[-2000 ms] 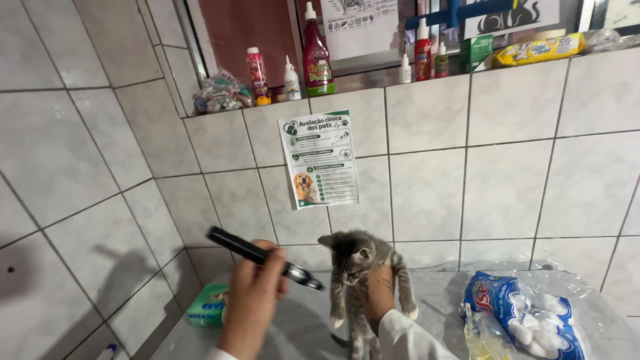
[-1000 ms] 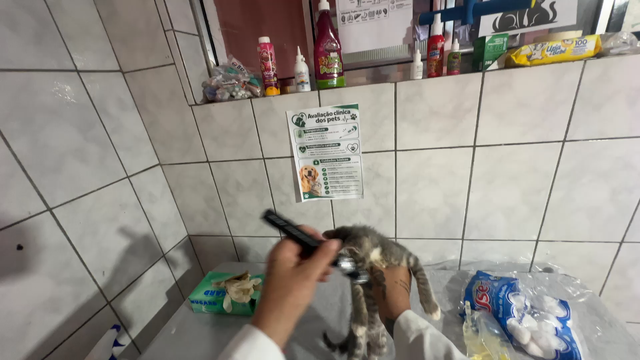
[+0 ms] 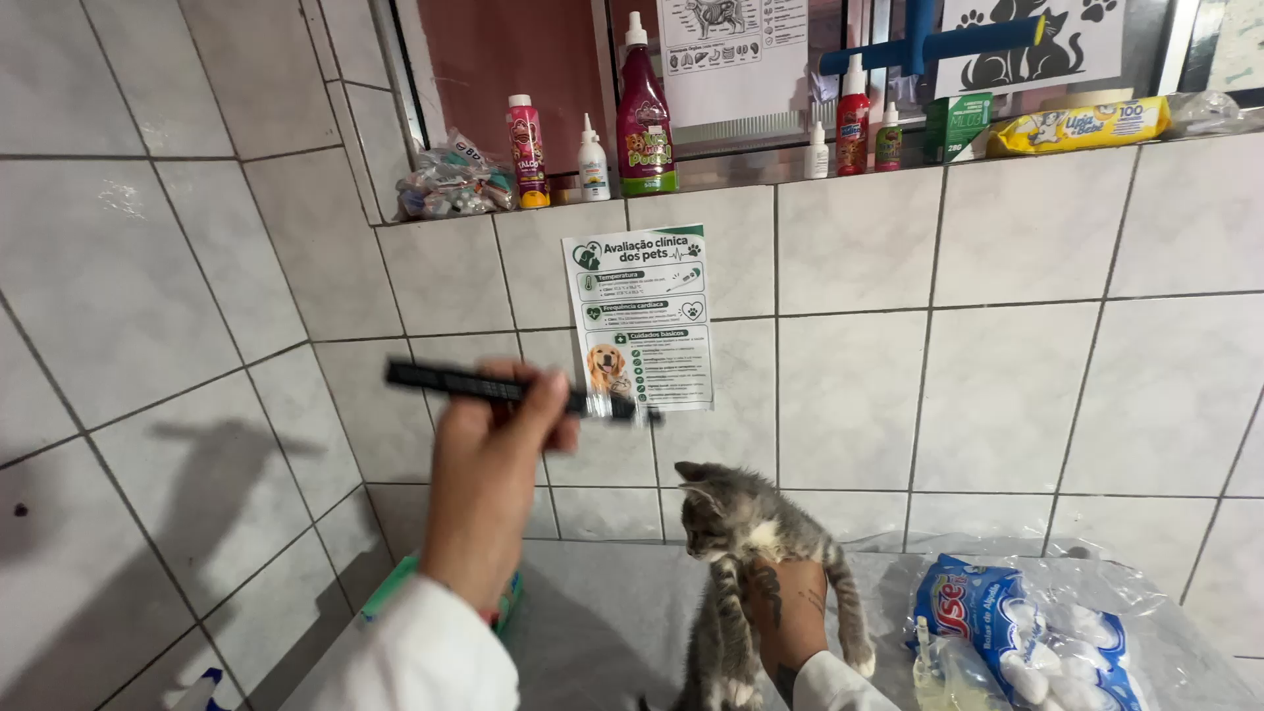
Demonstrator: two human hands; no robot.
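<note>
A black pen-shaped tool (image 3: 494, 388), blurred and with a lighter section near its right tip, is held in my left hand (image 3: 499, 454) in front of the wall. Lower and to the right, my right hand (image 3: 788, 607) supports a grey tabby kitten (image 3: 736, 518) under its chest. The kitten's body hangs upright over the grey table (image 3: 583, 612), its head turned to the left and its forelegs down on either side of my wrist. The tool and the kitten are apart. My right fingers are mostly hidden by its fur.
A bag of cotton balls (image 3: 1027, 632) lies on the table at right. A green package (image 3: 509, 602) is partly behind my left forearm. Bottles, including a large magenta one (image 3: 646, 118), and yellow wipes (image 3: 1081, 126) line the ledge. A printed sheet (image 3: 642, 316) hangs on the tiled wall.
My left hand has lifted the black tool up and to the left, away from the kitten's head, where it was one second ago. The kitten's head has come back into view.
</note>
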